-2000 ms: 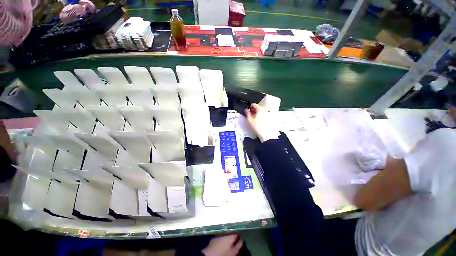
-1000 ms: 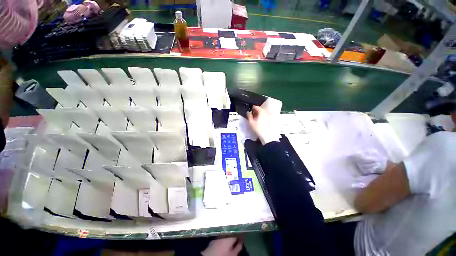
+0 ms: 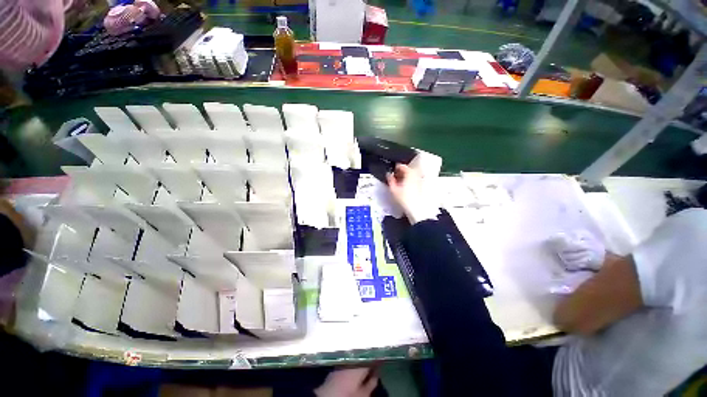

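Note:
My right hand is at the black retail box beyond the blue label sheet, its fingers closed on the near side. The box's white flap points right. My left hand is low, below the bench edge, cut off by the picture's bottom; its grip is unclear. Rows of open white-lined boxes stand at left with flaps up. Small white cards lie in front boxes. A white leaflet stack lies beside the blue sheet. My sleeve partly covers a long black pile.
The green belt runs behind the bench, with a grey-white item at its left. A neighbour's gloved hand rests on the bench at right. A bottle stands on the red-topped table. A slanted metal post rises at right.
The grey-white item on the belt has moved right, towards the box rows. The view has shifted slightly. My right hand has stayed at the black box, and my left hand has stayed low.

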